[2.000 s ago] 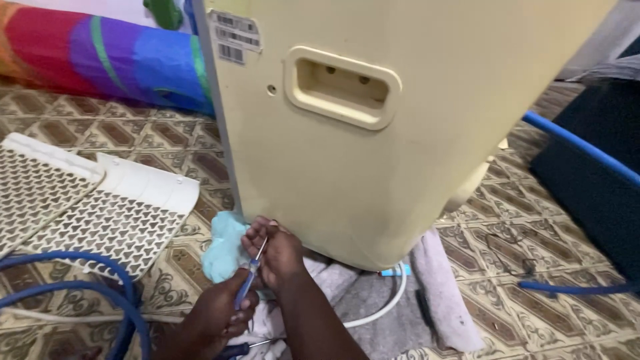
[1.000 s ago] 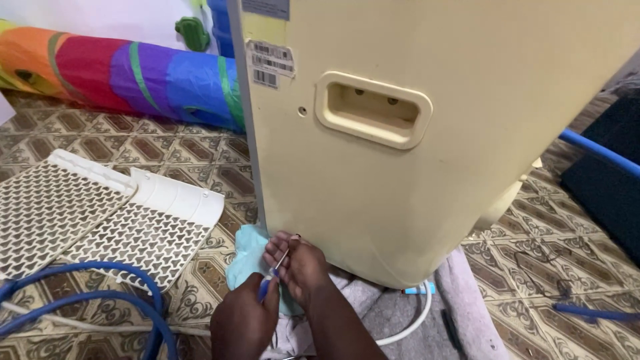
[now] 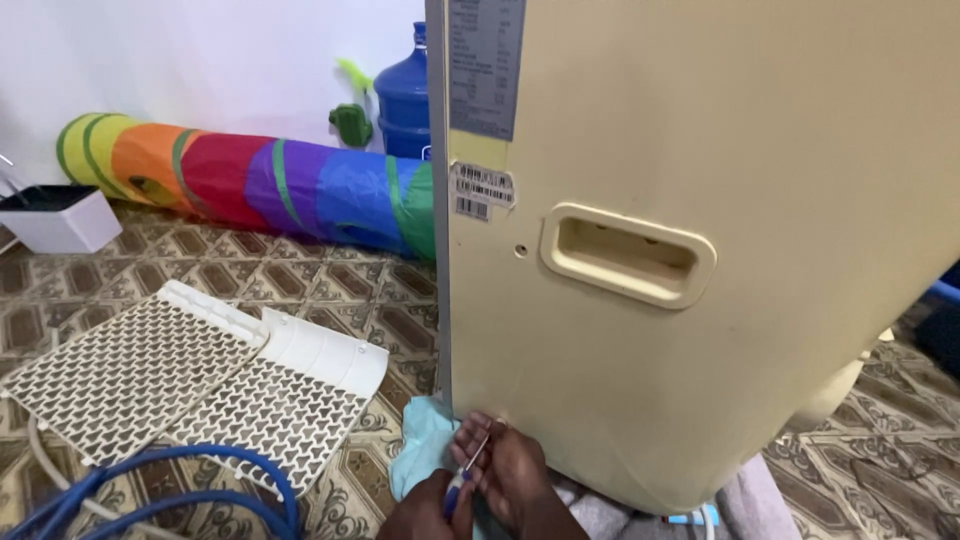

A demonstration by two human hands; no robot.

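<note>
A cream appliance housing (image 3: 637, 390) with a recessed handle (image 3: 626, 255) stands upright. My left hand (image 3: 427, 510) grips the blue and white handle of a screwdriver (image 3: 454, 495) near its lower left edge. The thin metal shaft points up and right, across the palm side of my right hand (image 3: 510, 465). That hand has curled fingers around the tip area, low against the housing; whether it pinches anything is unclear. The very tip is hard to make out. A pale turquoise cloth (image 3: 420, 442) lies just left of both hands.
Two cream lattice grilles (image 3: 135, 367) (image 3: 277, 405) overlap on the patterned tile floor, beside blue hose loops (image 3: 202, 450). Behind are a rainbow play tunnel (image 3: 217, 180), a blue water jug (image 3: 403, 97) and a white planter (image 3: 67, 225). Grey cloth (image 3: 750, 502) lies beneath the housing.
The view has swung left and up, bringing the water jug and planter into sight. Both hands stay at the housing's lower left edge, with the screwdriver still in my left hand.
</note>
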